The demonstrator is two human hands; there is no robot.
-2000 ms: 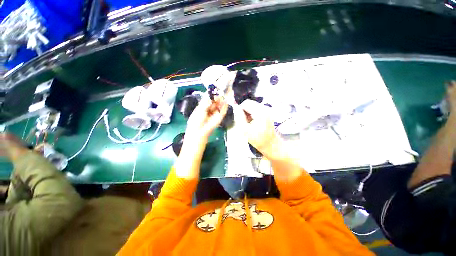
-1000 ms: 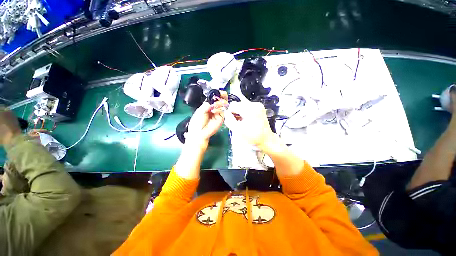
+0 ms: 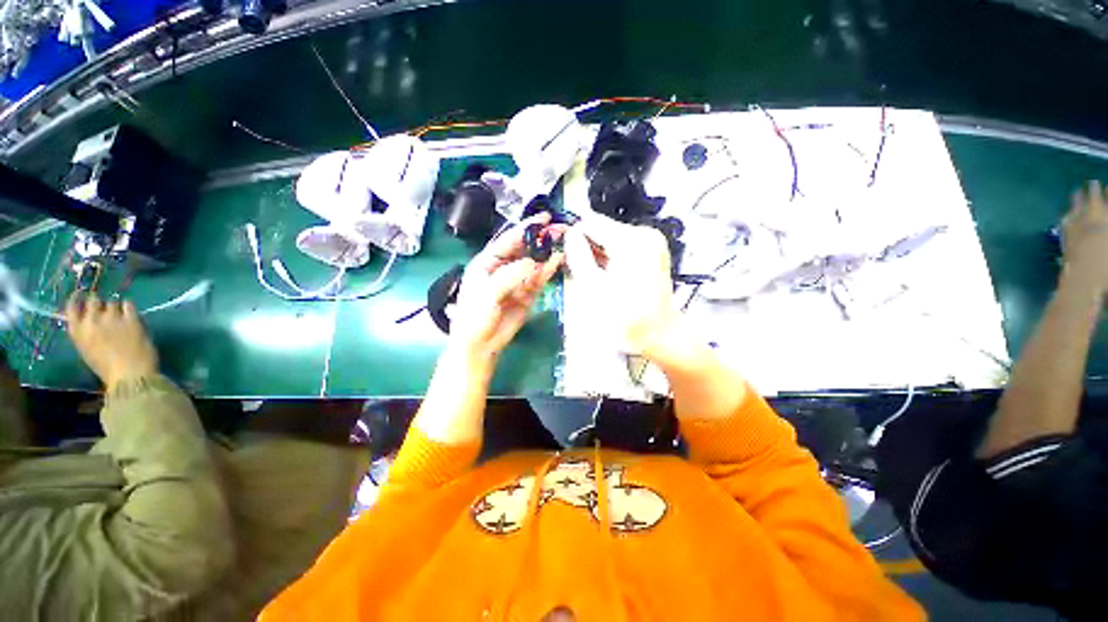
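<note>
My left hand [image 3: 496, 289] and my right hand [image 3: 622, 282] meet over the left edge of the white sheet [image 3: 778, 352]. My left fingertips hold a small black round part [image 3: 538, 235], with a reddish spot beside it. My right fingertips touch or pinch at its right side; what they grip is too bright to tell. Black housing parts [image 3: 622, 170] are clustered just beyond my right hand. A white housing [image 3: 544, 136] stands behind my hands. Another black part [image 3: 471, 209] lies left of it, and one more [image 3: 445, 299] is partly hidden by my left hand.
Two white housings [image 3: 399, 182] with looping tail cables [image 3: 318, 289] lie on the green bench to the left. A black box [image 3: 136, 194] stands farther left, near a person's hand [image 3: 112, 340]. Another person's arm [image 3: 1055, 334] is at right. Thin wires and a small black ring [image 3: 694, 156] lie on the sheet.
My hands stay together at the small black part, which has turned slightly. The left person's hand has moved right and the white piece near it has shifted. The right person's hand now shows on the bench.
</note>
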